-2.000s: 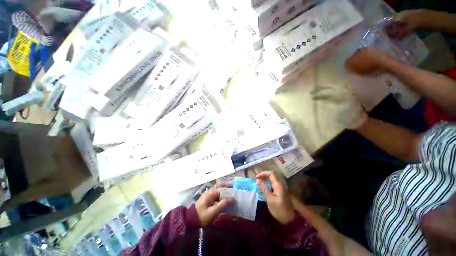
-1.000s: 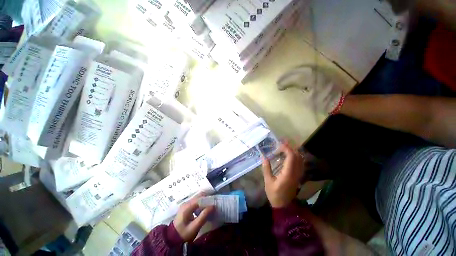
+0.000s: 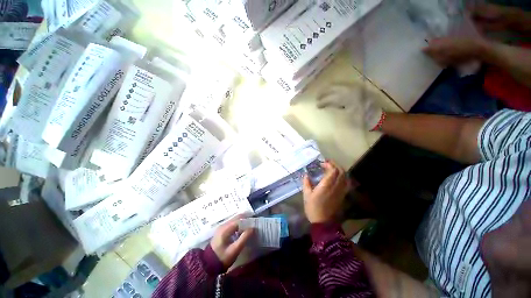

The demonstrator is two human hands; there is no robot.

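My left hand point(image 3: 228, 241) holds a small printed leaflet point(image 3: 263, 231) with a blue-green packet point(image 3: 284, 227) behind it, low in front of me. My right hand point(image 3: 325, 195) is at the right end of a clear plastic tray point(image 3: 282, 191) with dark contents, thumb and fingers around that end. The tray's left end is inside or under the open end of a white carton point(image 3: 201, 219); which one is unclear.
Loose white cartons point(image 3: 131, 122) are heaped at the left. Stacked cartons point(image 3: 305, 41) stand at the back. A neighbouring worker's gloved hand point(image 3: 352, 105) rests on the yellow table point(image 3: 349, 137). More clear trays point(image 3: 137, 279) are at lower left; a brown box point(image 3: 35, 238) is at the left.
My right hand has left the blue-green packet and moved to the tray's end. My left hand still holds the leaflet and packet. The view has shifted to the right.
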